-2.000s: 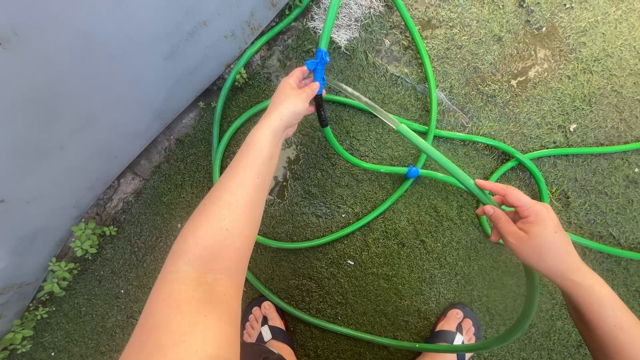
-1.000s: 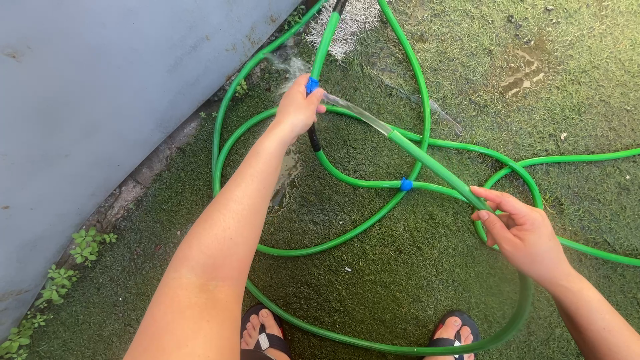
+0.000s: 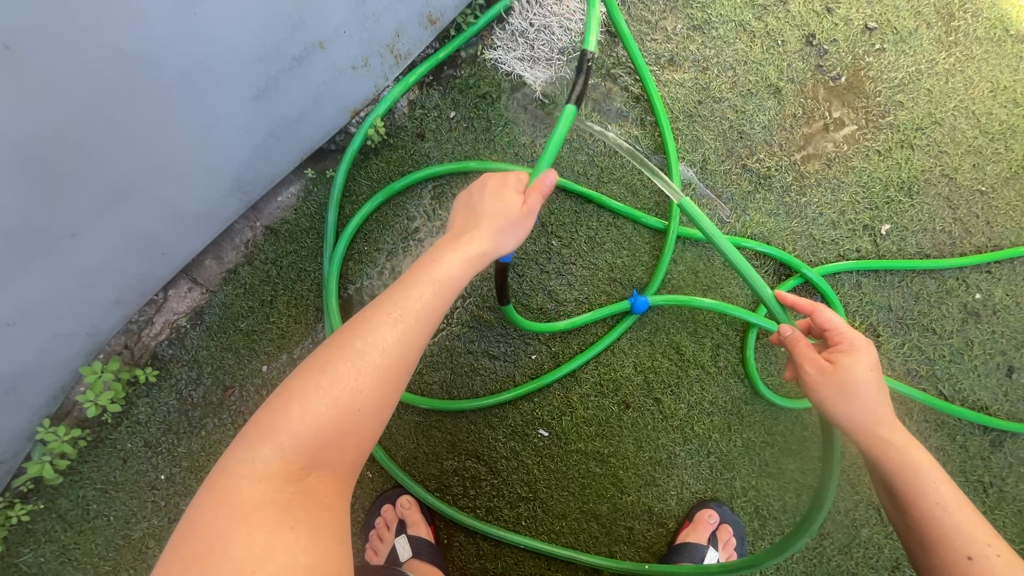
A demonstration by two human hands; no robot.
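Note:
My left hand (image 3: pixel 498 210) is closed around a length of green garden hose (image 3: pixel 554 144) near the middle. Above the hand a black taped section (image 3: pixel 581 78) wraps the hose; below it, partly hidden, a bit of blue shows over another black section (image 3: pixel 502 283). My right hand (image 3: pixel 836 360) grips the hose's open end part (image 3: pixel 728 254) between thumb and fingers, and clear water (image 3: pixel 632 154) streams from its mouth toward the upper left. A blue tie (image 3: pixel 638 302) sits on the hose where two runs cross.
Loops of green hose (image 3: pixel 512 394) lie over wet artificial turf (image 3: pixel 544 472). A grey metal panel (image 3: pixel 144 144) slants along the left, with small weeds (image 3: pixel 104 388) at its base. White stringy material (image 3: pixel 538 42) lies at the top. My sandalled feet (image 3: pixel 404 532) stand at the bottom.
My left hand has moved from the blue piece to the green hose above it, and the upper black section has come lower into view. My right hand still holds the running hose.

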